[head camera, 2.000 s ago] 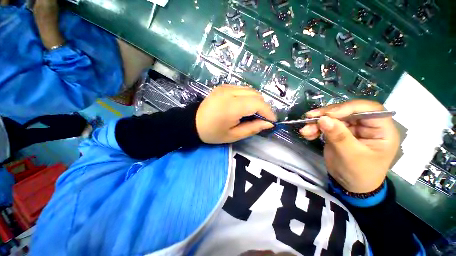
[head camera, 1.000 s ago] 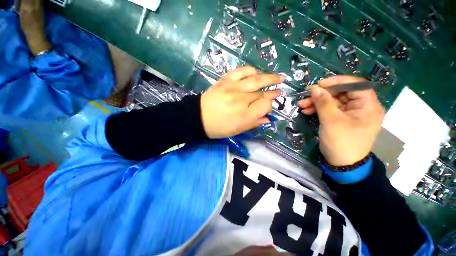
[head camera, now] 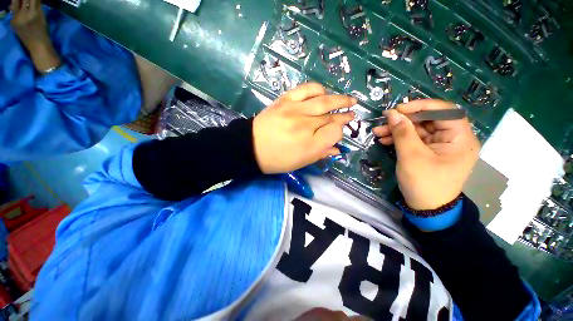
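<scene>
My right hand (head camera: pixel 433 147) holds slim grey metal tweezers (head camera: pixel 443 115), their tip pointing left over a tray pocket. My left hand (head camera: pixel 303 130) lies palm down over the near edge of the clear blister tray (head camera: pixel 261 53), fingers reaching toward the tweezer tip. A small dark and silver module (head camera: pixel 354 128) sits in the pocket between my fingertips and the tweezers. A bright blue thing (head camera: pixel 308 180) shows partly under my left hand; whether my left hand grips anything there is hidden. Other pockets hold similar modules, such as one module (head camera: pixel 377 84).
A grey-brown stepped sheet (head camera: pixel 485 188) lies on white paper (head camera: pixel 524 166) at the right. Another parts tray (head camera: pixel 553 216) is beyond it. A neighbour's blue sleeve (head camera: pixel 75 94) and hand are at the upper left. Red crates (head camera: pixel 38 241) stand on the floor, lower left.
From two seconds ago, my left hand has opened from a pinch near the tweezer tip and spread over the tray. The tweezers moved slightly up and left. Little changed in the last second.
</scene>
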